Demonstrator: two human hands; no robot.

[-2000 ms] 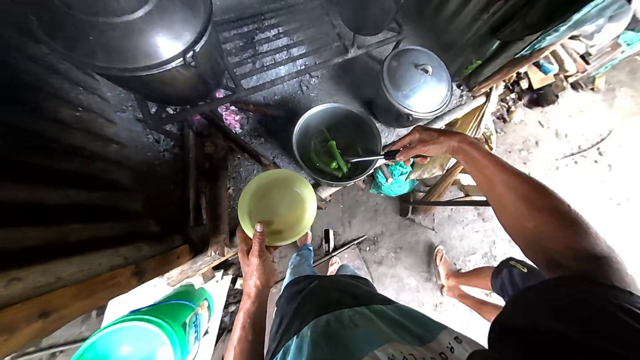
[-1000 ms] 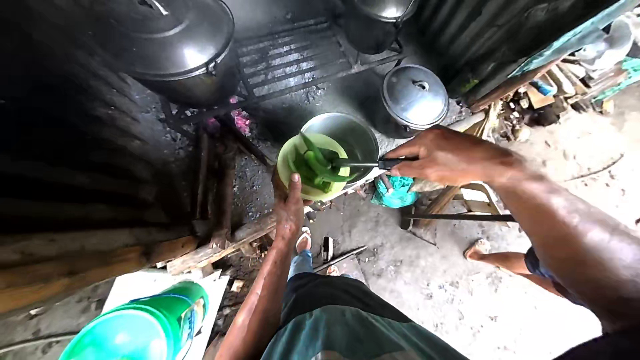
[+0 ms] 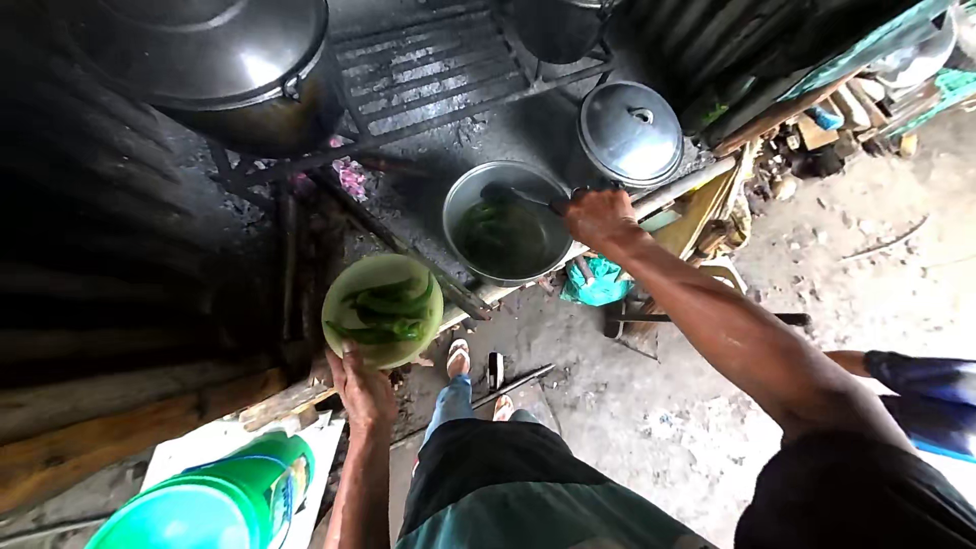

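Observation:
My left hand (image 3: 364, 393) grips the near rim of a pale green bowl (image 3: 381, 352), thumb over the edge. Long green vegetables (image 3: 393, 305), which look like okra or peppers, lie in the bowl. My right hand (image 3: 602, 217) is closed on the dark handle of a metal ladle or spoon (image 3: 530, 198), whose head dips into an open metal pot (image 3: 451, 221). Dark liquid with some green pieces fills the lower part of this pot. The bowl is to the left of the pot, apart from it.
A large lidded pot (image 3: 305, 91) stands over glowing embers (image 3: 349, 177), beside a metal grate (image 3: 427, 69). A smaller lidded pot (image 3: 631, 133) is behind my right hand. Firewood (image 3: 389, 236) juts toward me. A green bucket (image 3: 267, 473) is at lower left, a teal plastic bag (image 3: 598, 282) below the ledge.
The bowl was empty two seconds ago and was over the open pot's edge one second ago, with vegetables in it. My left hand has since moved it left, and the utensil is back in the pot.

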